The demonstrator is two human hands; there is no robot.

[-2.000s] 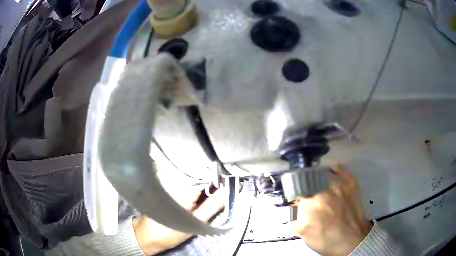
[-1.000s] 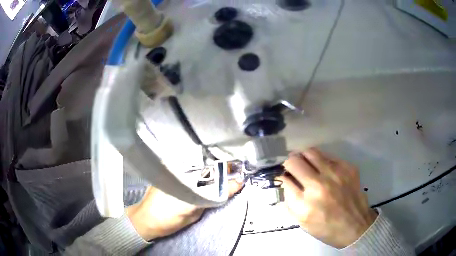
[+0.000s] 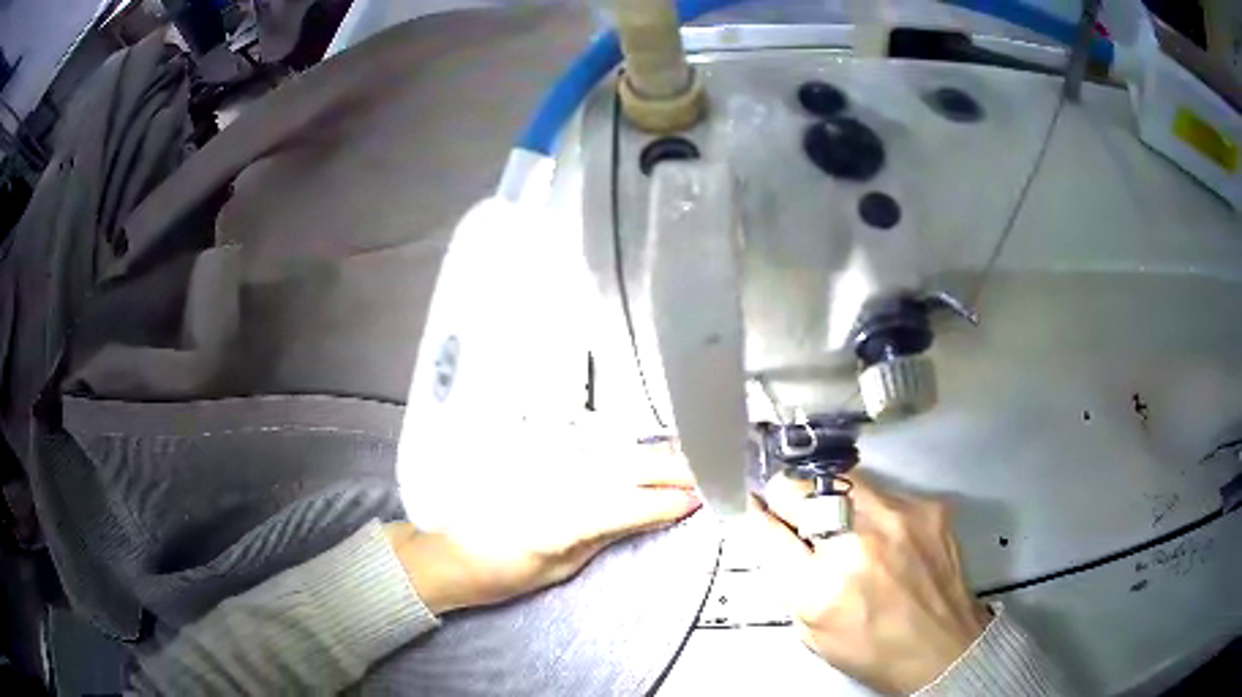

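Observation:
A white sewing machine head (image 3: 804, 245) fills the upper middle. Its needle area is hidden behind a white curved lever (image 3: 697, 327) and overexposed by bright light. My left hand (image 3: 524, 552) lies flat on finely lined grey cloth (image 3: 545, 633), its fingertips reaching behind the lever; whether they grip anything is not visible. My right hand (image 3: 885, 579) is bent at the right of the needle area, its fingertips hidden behind the tension knobs (image 3: 899, 385). What it holds cannot be seen.
A large heap of grey-brown cloth (image 3: 368, 177) with a stitched edge covers the left side. A blue air tube (image 3: 559, 109) joins a white fitting on the head. A thread runs up from the tension part at the right. A white box with a yellow label (image 3: 1205, 139) stands at upper right.
The view has shifted, so the machine head sits farther right and the curved lever appears nearly edge-on. Both hands remain by the needle area; my left hand now looks flatter on the cloth.

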